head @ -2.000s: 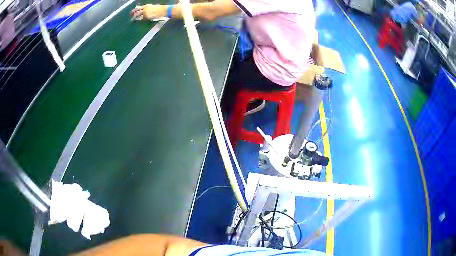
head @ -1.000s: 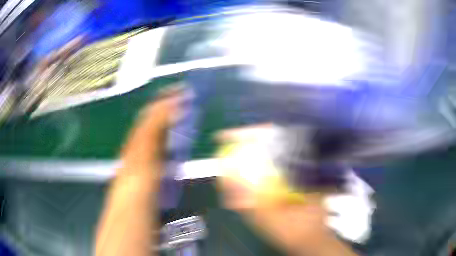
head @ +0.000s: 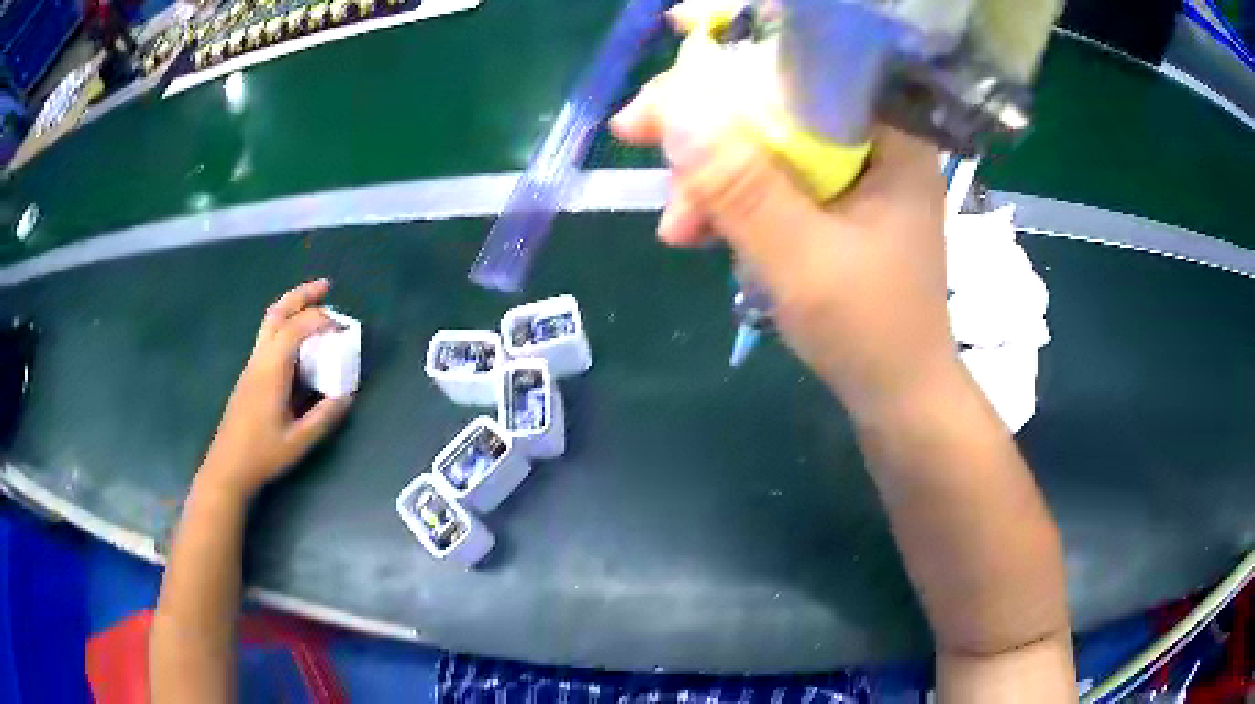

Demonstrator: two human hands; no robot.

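Note:
My left hand (head: 282,378) holds a white housing (head: 332,354) at the left of the dark-green worktop. Several open white housings (head: 530,402) with electronics inside stand in a crooked group right of it, some touching. My right hand (head: 771,206) is raised at the upper right, closed around the yellow grip wrap of a bulky dispensing gun (head: 895,62). The gun's light-blue nozzle (head: 745,343) points down above the worktop, right of the group, partly hidden by my hand.
A translucent purple-blue strip (head: 551,179) crosses the pale grey line (head: 372,206). A crumpled white cloth (head: 998,296) lies right of my right forearm. A tray of small parts (head: 282,35) is at the far upper left. A red stool (head: 124,657) shows at the lower left.
The view has swung from the aisle and another person to the worktop. My hands, blurred one second ago, now show clearly; the left has moved left and holds a housing, the right is higher.

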